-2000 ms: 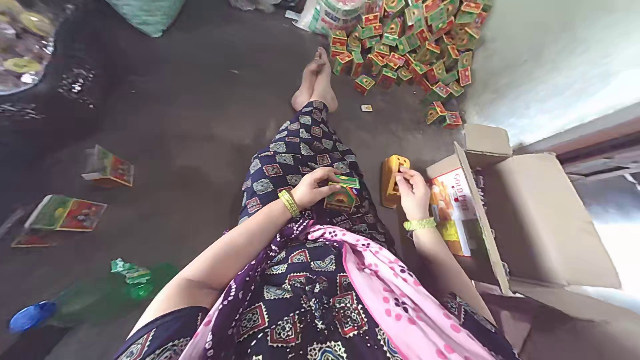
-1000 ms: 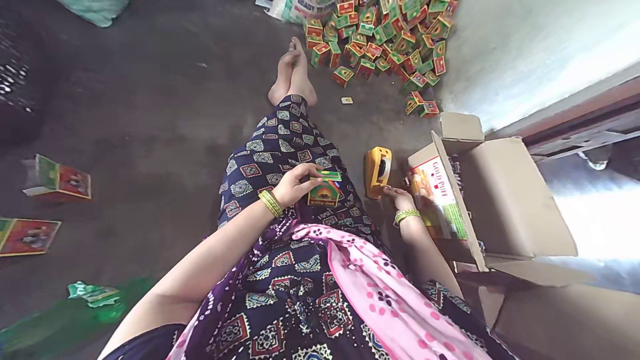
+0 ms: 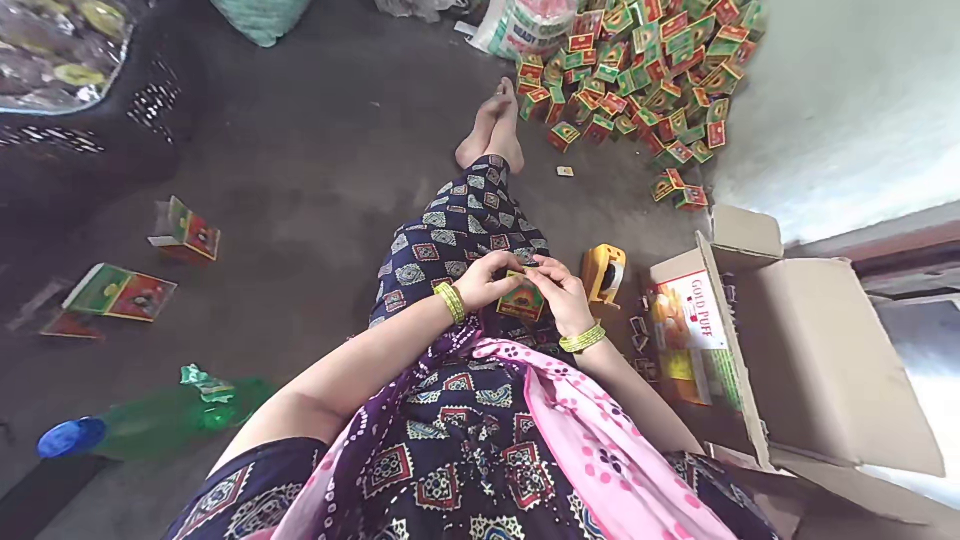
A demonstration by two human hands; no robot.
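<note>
Over my lap, my left hand (image 3: 489, 279) and my right hand (image 3: 559, 292) meet at the top edge of a small green and red printed box (image 3: 521, 298). The fingertips of both hands pinch at that edge; what exactly lies between them is too small to tell. A yellow tape dispenser (image 3: 604, 274) stands on the floor just right of my right hand. Many small red and green boxes (image 3: 637, 82) lie heaped beyond my feet at the upper right.
An open cardboard carton (image 3: 817, 360) stands at the right, near a pale wall. At the left are flattened printed boxes (image 3: 124, 291) and a green plastic bottle with a blue cap (image 3: 150, 424). A black basket (image 3: 150, 97) with wrapped items and a white sack (image 3: 525, 26) stand farther off.
My right hand has moved from beside the yellow tape dispenser to the small box, where it now meets my left hand. The view has shifted somewhat.
</note>
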